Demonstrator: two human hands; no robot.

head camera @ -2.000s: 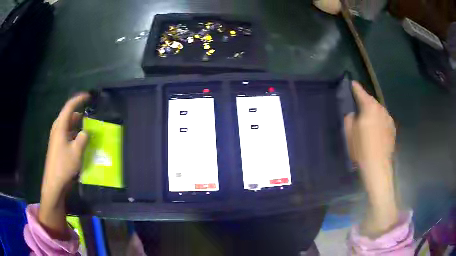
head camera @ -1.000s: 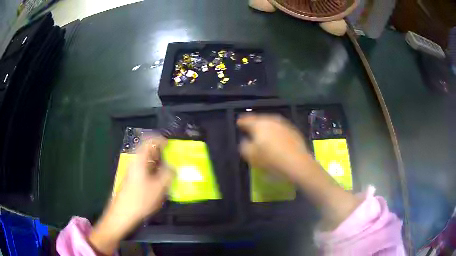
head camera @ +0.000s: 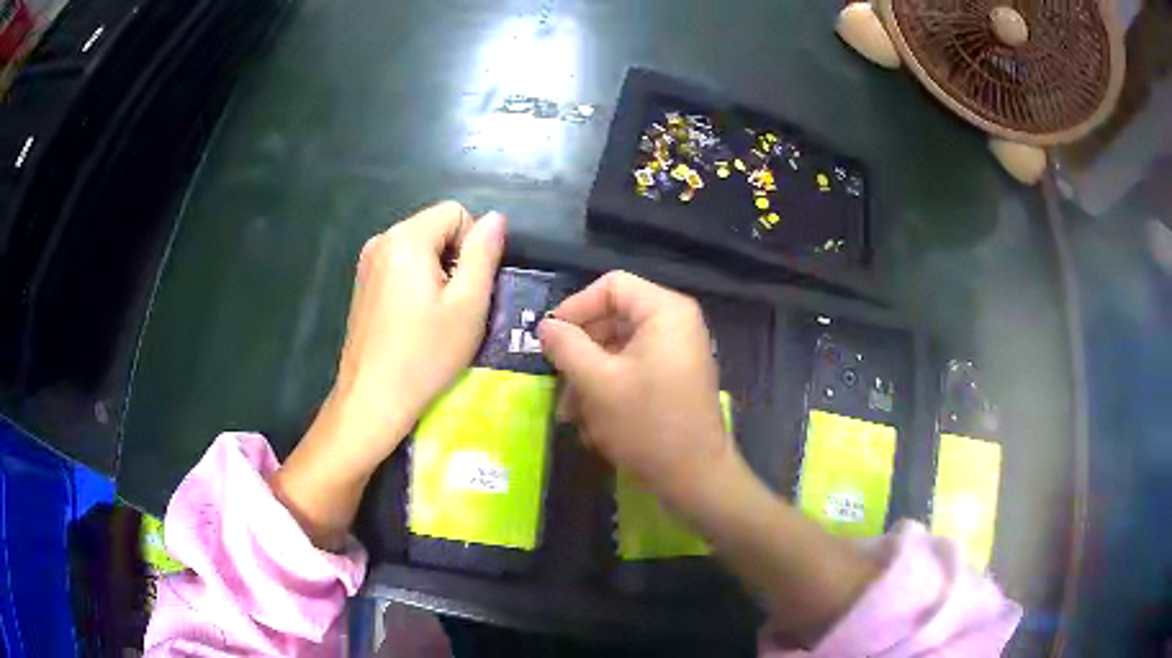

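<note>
A smartphone lies back up at the left end of the black phone tray, with a lime-green battery on its lower back and silver card slots above. My left hand is curled against the phone's upper left edge; its fingertips are partly hidden. My right hand has thumb and index finger pinched beside the card slots; whether a tiny piece is between them is unclear. My right hand partly covers a second phone with a green battery. Two more phones lie back up to the right.
A black small-parts tray with scattered gold, yellow and silver bits stands behind the phone tray on the green mat. A brown desk fan is at the upper right. Stacked black trays stand at left, a blue bin at lower left.
The phones were screen up in the tray, then back up. Both hands have moved to the leftmost phone's upper part. The view has shifted and turned, bringing more of the fan into sight.
</note>
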